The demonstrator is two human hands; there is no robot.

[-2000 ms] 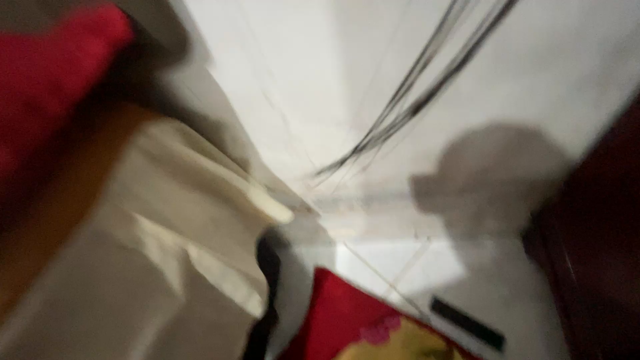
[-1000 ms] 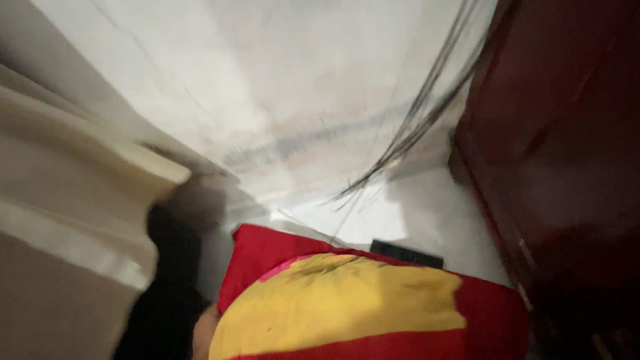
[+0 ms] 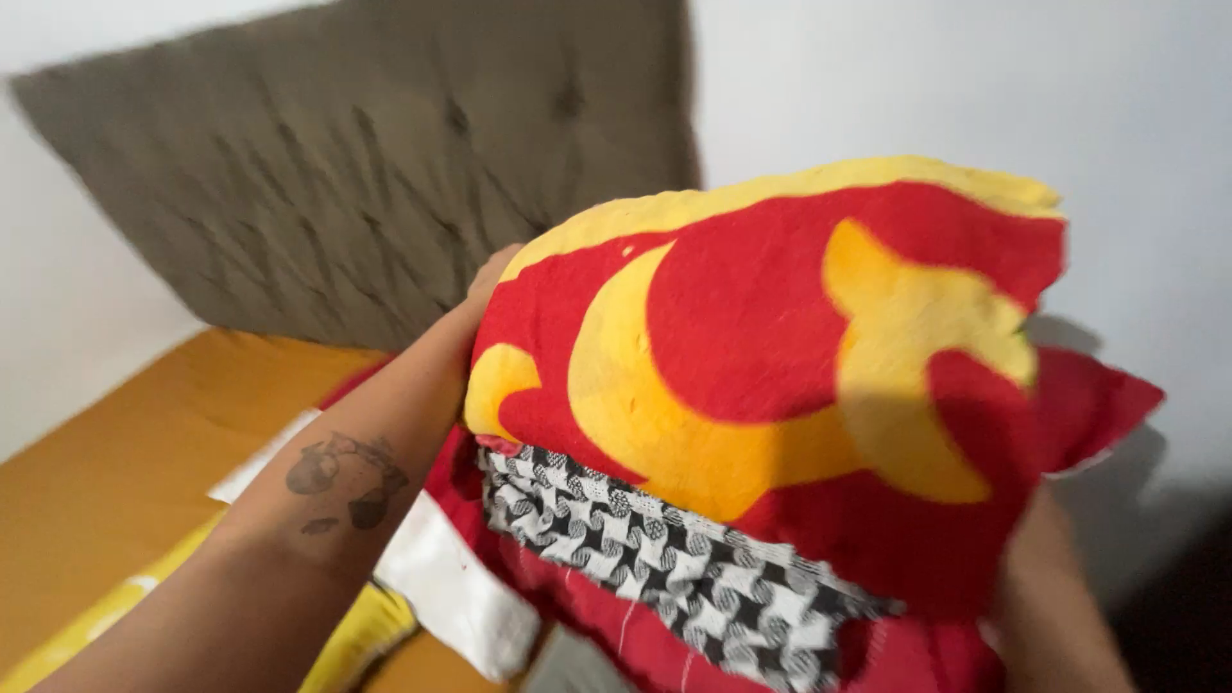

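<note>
A bundle of folded red and yellow patterned cloth (image 3: 751, 346) fills the middle of the view, held up between both arms. Under its lower edge shows a black and white checked cloth (image 3: 674, 558), with plain red fabric (image 3: 587, 597) below that. My left hand (image 3: 498, 268) is at the bundle's upper left side, its fingers hidden behind the cloth. The right forearm comes up at the lower right and goes behind the bundle; my right hand itself is hidden. A red pointed corner (image 3: 1097, 399) sticks out at the right.
A grey tufted headboard (image 3: 385, 164) stands at the back left against white walls. Below it lies a bed with an orange-brown sheet (image 3: 125, 423). White cloth (image 3: 462, 587) and yellow cloth (image 3: 371, 635) lie on the bed under the left forearm. The lower right corner is dark.
The view has swung from a wall corner with hanging dark cables to the bed and headboard. The red and yellow cloth, low in the earlier frame, is now raised in the middle of the view.
</note>
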